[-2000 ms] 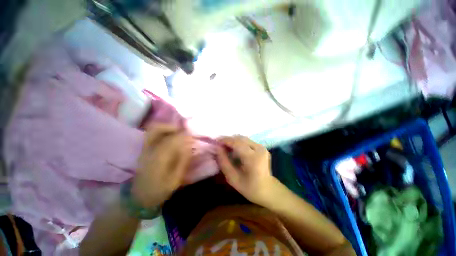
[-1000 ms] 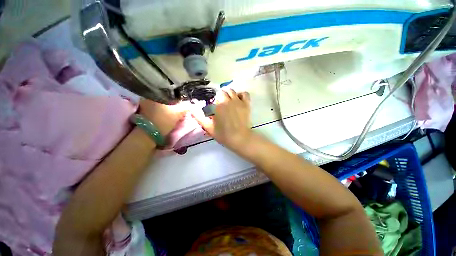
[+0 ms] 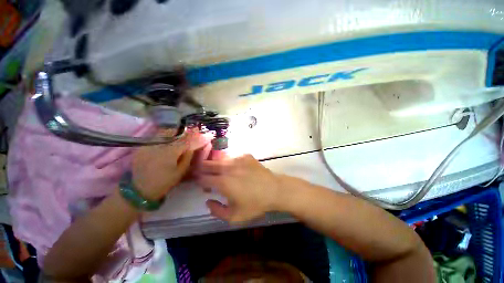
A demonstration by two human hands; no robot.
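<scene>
A pink garment piece (image 3: pixel 83 160) lies bunched left of the needle and hangs over the table's left side. A small deeper pink part (image 3: pixel 219 153) shows under the presser foot area (image 3: pixel 213 126), which is brightly lit. My left hand (image 3: pixel 160 166), with a green bangle at the wrist, has its fingers closed on pink cloth just left of the foot. My right hand (image 3: pixel 240 185) is in front of the foot, its fingertips close to my left fingers and its thumb apart, pointing left. The cloth under my right fingertips is mostly hidden.
The white sewing machine (image 3: pixel 387 66) with "JACK" lettering spans the top. A curved metal bar (image 3: pixel 77 132) reaches left of the needle. A pale cable (image 3: pixel 381 202) loops over the bed's front edge. A blue basket (image 3: pixel 485 237) with green cloth is at lower right.
The view has shifted closer to the machine. My right hand has come from beside the foot to in front of it, with its thumb spread. The curved bar now lies lower and further left.
</scene>
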